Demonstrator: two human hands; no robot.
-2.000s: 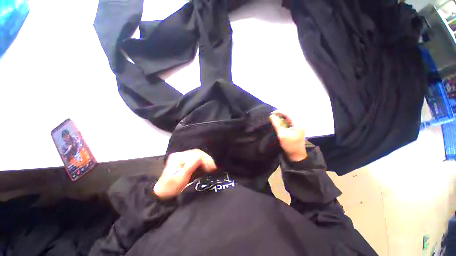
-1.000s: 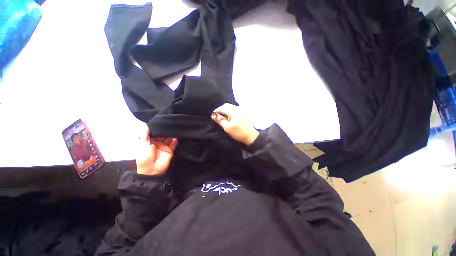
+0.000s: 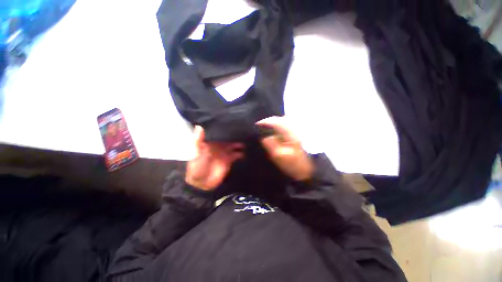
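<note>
A black garment with long tube-like legs lies on the white table, its near end held up in front of my body. My left hand is at the left of the near edge, palm up, with the cloth between its fingers. My right hand is at the right of the same edge, fingers bent on the cloth, and is blurred. A small dark shape shows at its fingers; I cannot tell what it is.
A lit smartphone with a red edge lies left on the white table. A large black garment pile hangs over the right table edge. Blue plastic is at the far left. Dark cloth lies low left.
The view has shifted, so the table things appear further right. Since the oldest frame my hands have come closer together, and the wide-spread cloth edge is now gathered between them.
</note>
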